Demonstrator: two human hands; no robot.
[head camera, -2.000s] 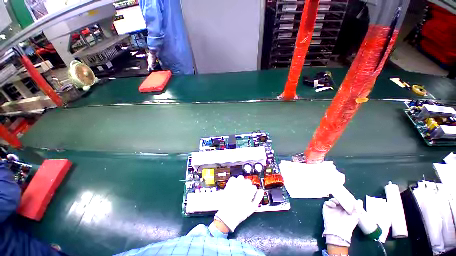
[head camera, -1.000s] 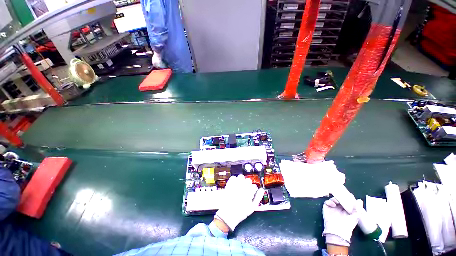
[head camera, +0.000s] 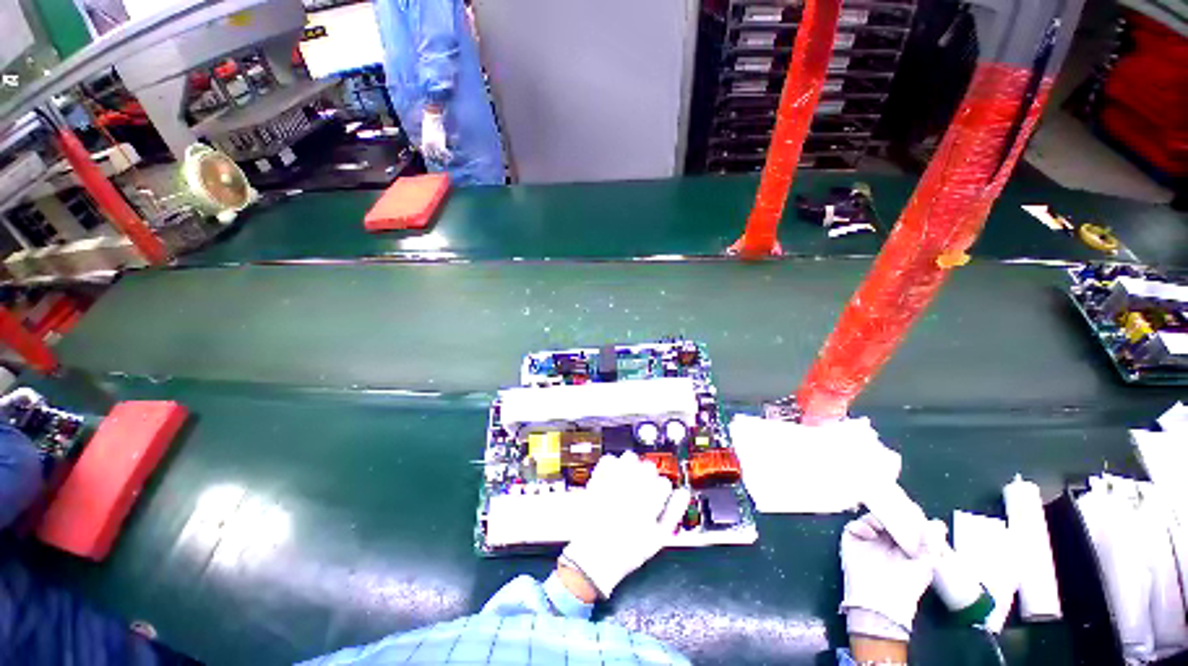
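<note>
A green power supply board (head camera: 612, 366) lies in front of me, with a long pale heat sink, a yellow and brown transformer and orange-copper chokes. My left hand (head camera: 619, 524), in a white glove, rests over the board's near edge, fingers on its lower middle; whether it grips anything there is hidden. My right hand (head camera: 883, 572), gloved, is right of the board and holds a white glue syringe (head camera: 955, 580) with a green cap and clear hose. The syringe's front end lies by the crumpled white paper (head camera: 810, 466).
White tubes (head camera: 1032, 548) and a black box of long white items (head camera: 1131, 567) are at right. Orange-wrapped posts (head camera: 899, 247) rise beyond the paper. Red pads (head camera: 115, 476) lie left and far back. Another board (head camera: 1146, 319) is far right. A gowned person (head camera: 443, 91) stands across the bench; a blue sleeve shows at left.
The gowned person across the bench has shifted slightly, with the gloved hand now higher. The sleeve at the left edge has moved a little. My hands, the syringe and the board look unchanged.
</note>
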